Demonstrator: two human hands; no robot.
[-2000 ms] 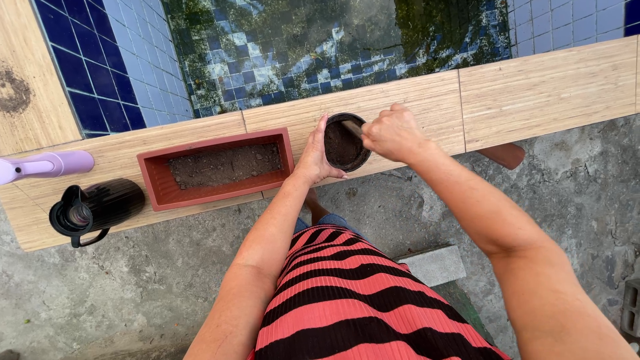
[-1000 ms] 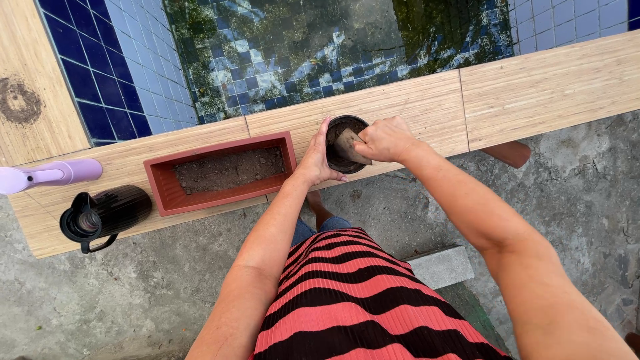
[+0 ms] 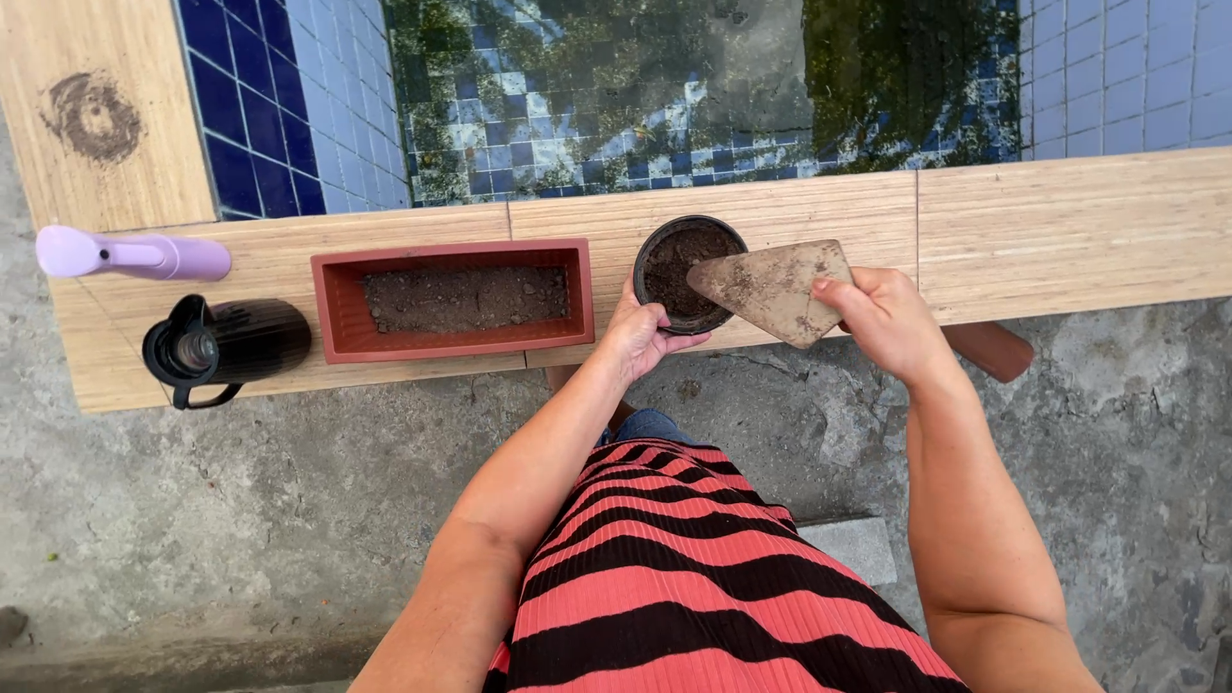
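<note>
My left hand (image 3: 647,337) grips the near left side of a round black plastic pot (image 3: 739,234) holding dark soil (image 3: 674,265). In my right hand (image 3: 890,318) is a pointed trowel (image 3: 775,289), its blade stained with soil and lying flat over the pot's right rim, the tip above the soil. Left of the pot stands a rectangular reddish-brown plastic planter (image 3: 452,353) with a layer of soil on its bottom.
On the wood-look ledge (image 3: 1068,231) at the left are a black jug (image 3: 260,339) and a lilac bottle (image 3: 192,258). Beyond the ledge lies a tiled pool (image 3: 616,115) with water. A ring of dirt (image 3: 93,117) marks the left ledge. Concrete floor (image 3: 289,520) lies below.
The trowel was down inside the pot; now its blade lies across the rim, and my right hand has moved right. My left hand stays on the pot.
</note>
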